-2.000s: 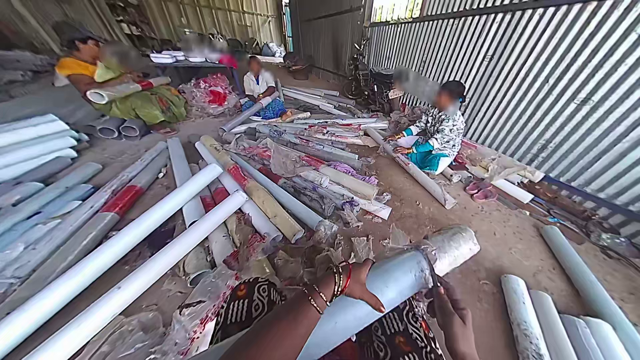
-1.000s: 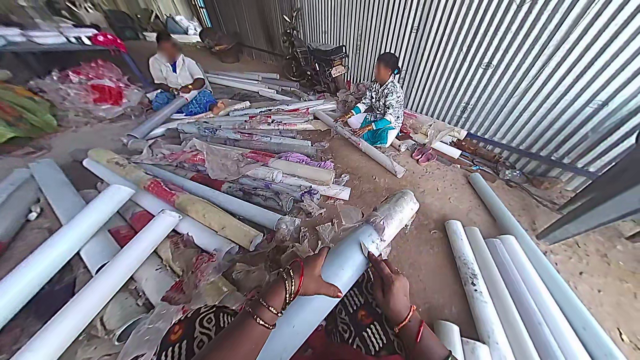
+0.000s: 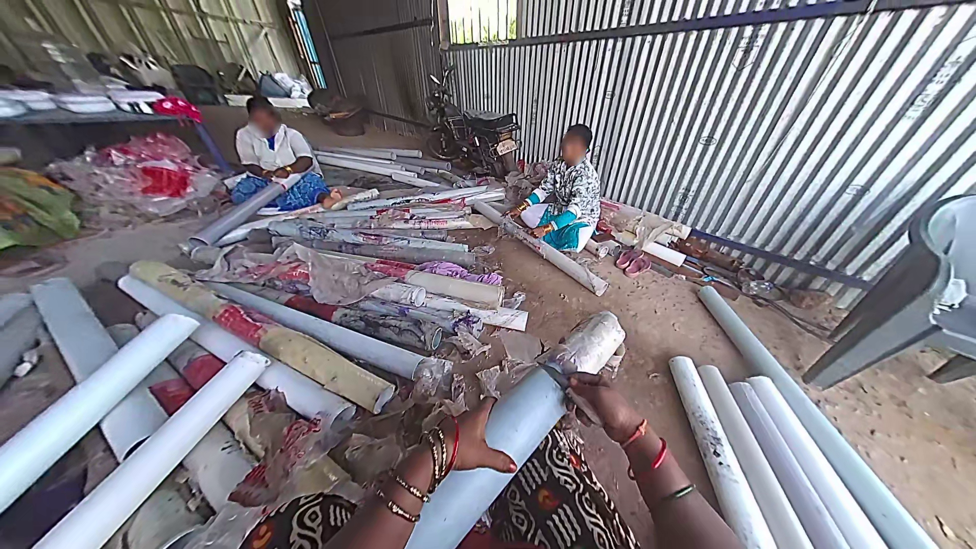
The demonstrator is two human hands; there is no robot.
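Note:
A pale blue-grey pipe [image 3: 488, 465] slants up from my lap. Its far end is covered in a dirty whitish plastic wrapping [image 3: 593, 341]. My left hand [image 3: 482, 441], with bangles at the wrist, grips the pipe around its near side, thumb across the top. At the wrapping's edge, my right hand [image 3: 602, 402] holds a small dark thin tool [image 3: 558, 375], perhaps a blade, against the pipe. A loose scrap of film hangs near its fingers. Patterned black cloth lies over my lap beneath the pipe.
White pipes [image 3: 755, 457] lie at the right beside a long blue-grey pipe [image 3: 808, 412] and a grey plastic chair [image 3: 907, 305]. Pipes and torn plastic [image 3: 328, 274] cover the floor ahead and left. Two people [image 3: 274, 152] sit beyond with pipes. A motorcycle [image 3: 480, 137] stands by the metal wall.
The view has swung about. Both hands stay at the pipe, the left gripping it and the right near the wrapping's edge. No other plain change shows.

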